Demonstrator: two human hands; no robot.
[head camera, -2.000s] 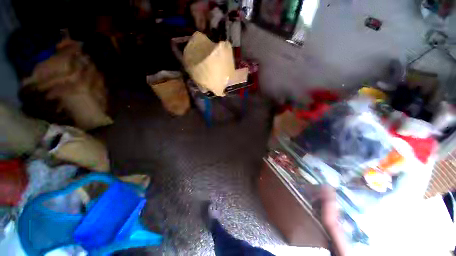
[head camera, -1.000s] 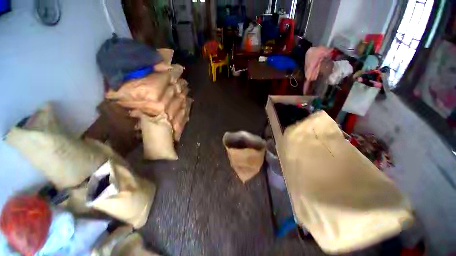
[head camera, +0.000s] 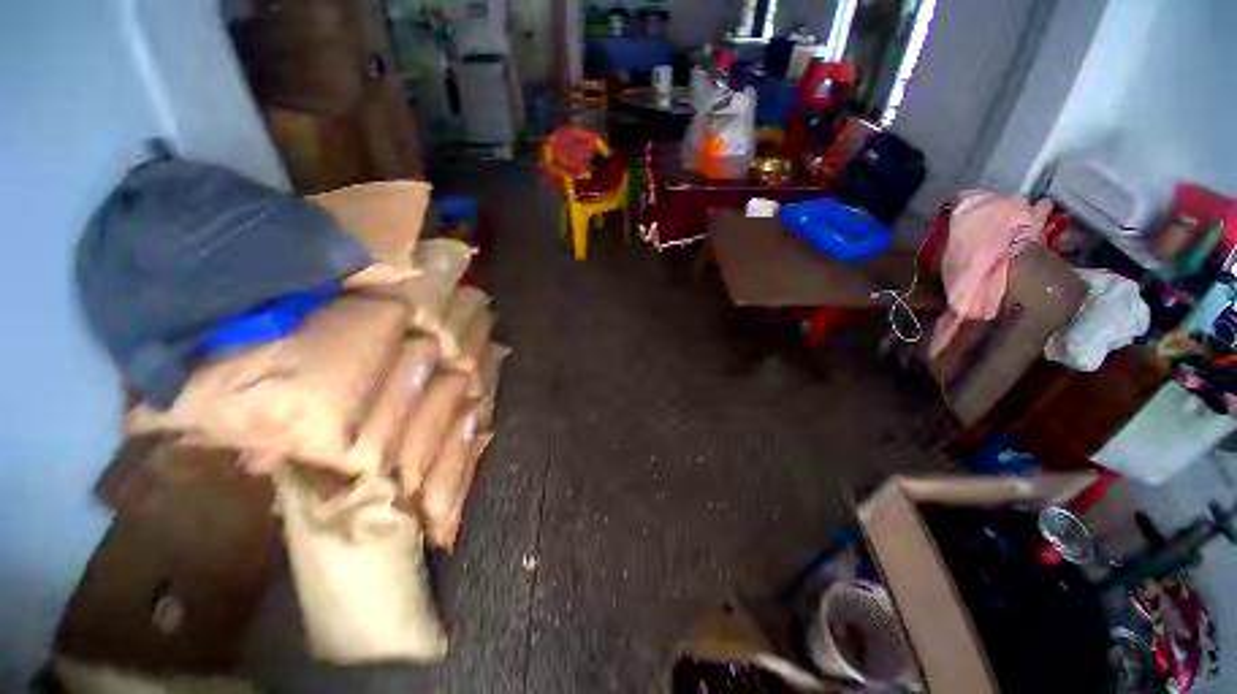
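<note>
Neither of my hands is in the picture. Nearest in front, at the lower right, an open cardboard box (head camera: 898, 556) holds dark things and a round wire-like piece. A white perforated basket (head camera: 860, 632) stands beside it. An open brown paper sack (head camera: 726, 637) is cut off by the bottom edge. On the left, brown sacks (head camera: 305, 373) are stacked, with a dark grey bag (head camera: 204, 258) and a blue cloth or bag on top. A paler sack (head camera: 356, 569) leans upright against the stack.
Dark floor (head camera: 611, 434) runs ahead between the stack and the box. Further back stand a yellow chair (head camera: 592, 203), a low brown table (head camera: 794, 274) with a blue tray (head camera: 837, 229), and a dark-red table with plastic bags (head camera: 726, 133). Pink cloth (head camera: 988, 251) hangs at the right.
The view has moved forward into the room. The stacked sacks and low table are nearer. The large brown paper on the box and the sacks at the lower left have left the picture.
</note>
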